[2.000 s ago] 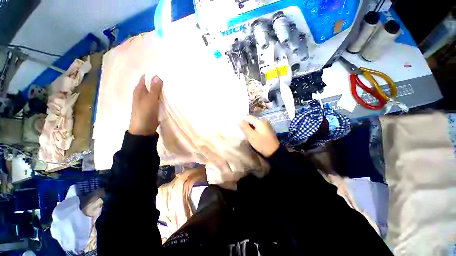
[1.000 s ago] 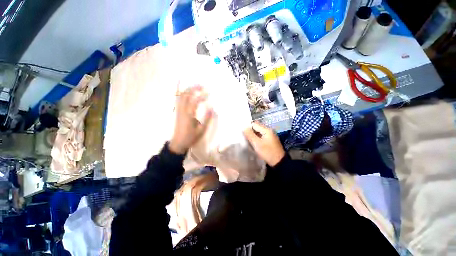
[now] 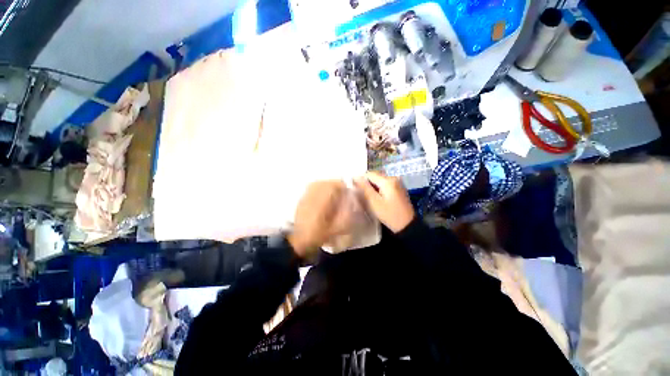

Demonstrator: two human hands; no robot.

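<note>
A pale peach fabric panel (image 3: 352,233) hangs bunched at the table's front edge, between my two hands. My left hand (image 3: 323,213) is blurred and lies against the panel; its fingers are hard to make out. My right hand (image 3: 388,200) pinches the panel's upper edge beside it. A flat stack of pale fabric (image 3: 213,161), washed out to white, lies left of the overlock machine (image 3: 411,55). The needle area (image 3: 400,132) is right of the stack, and the fabric in my hands is apart from it.
Red and yellow scissors (image 3: 551,125) and two thread cones (image 3: 566,50) are right on the table. Gingham strips (image 3: 459,176) bunch below the machine front. A folded peach bundle (image 3: 624,250) is at right. Crumpled peach pieces (image 3: 106,172) lie on a brown board at left.
My left hand has moved right and down from over the stack to beside my right hand. The panel that was spread over the stack is now gathered at the table's front edge.
</note>
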